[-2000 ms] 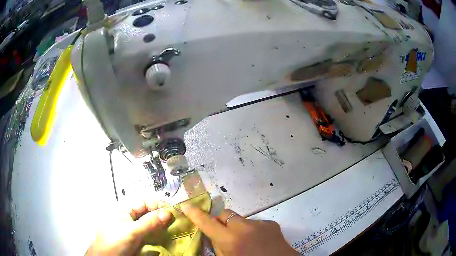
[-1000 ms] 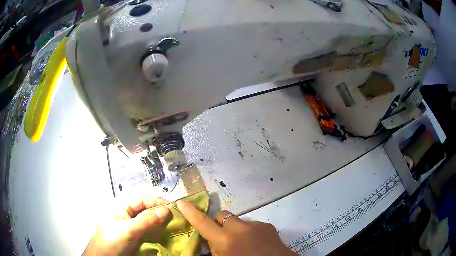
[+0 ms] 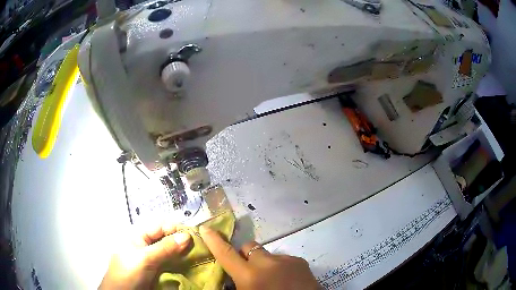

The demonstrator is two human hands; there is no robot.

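An olive-yellow folded cloth (image 3: 198,261) lies at the front edge of the machine bed, just in front of the presser foot (image 3: 179,195). My left hand (image 3: 141,257) pinches its left part between thumb and fingers, overexposed by the lamp. My right hand (image 3: 266,266), with a ring, presses an index finger on the cloth beside the left fingertips, and its other fingers are at the cloth's right side. A tan tape patch (image 3: 215,201) touches the cloth's upper edge. The needle tip is too bright to tell.
The off-white machine head (image 3: 254,62) arches over the bed. A ribbed tension dial (image 3: 195,170) sits low by the needle. Orange and black snips (image 3: 362,127) lie under the arm. A yellow handle (image 3: 56,105) is at left. An open tray (image 3: 450,184) with dark items is at right.
The cloth's upper corner by the tape patch has shifted slightly up and left with my fingers. Both hands keep nearly the same hold. The view has shifted slightly.
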